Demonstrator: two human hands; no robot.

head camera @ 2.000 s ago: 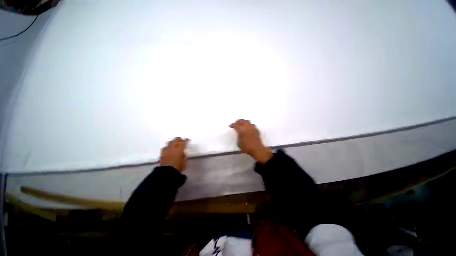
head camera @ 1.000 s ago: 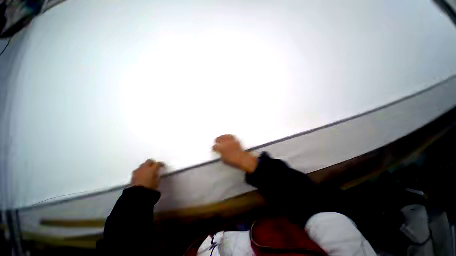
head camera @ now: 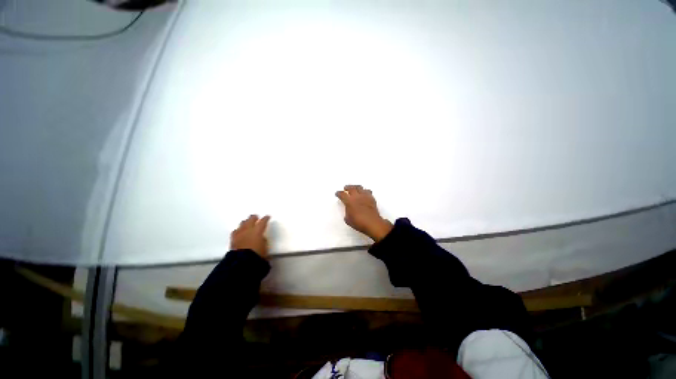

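A wide bright white fabric ply (head camera: pixel 445 111) covers most of the view. Its edge (head camera: pixel 519 231) runs near me as a thin grey line. My left hand (head camera: pixel 250 235) lies on the fabric just beyond that edge, fingers apart. My right hand (head camera: pixel 360 209) rests on it further right and slightly farther in, fingers bent and a little apart. Neither hand visibly holds anything. A duller off-white underlay strip (head camera: pixel 474 260) shows between the ply edge and the table edge.
A wooden batten (head camera: pixel 333 302) lies along the near table edge. A metal rail (head camera: pixel 98 318) shows at the lower left, continuing as a line under the fabric. A black cable (head camera: pixel 81 36) curves at the upper left. A dark object (head camera: pixel 133 3) is cut off at the top.
The view has shifted left, so the rail and more fabric beyond it now show. Both hands have moved along the edge on the fabric, and my left fingers look more spread.
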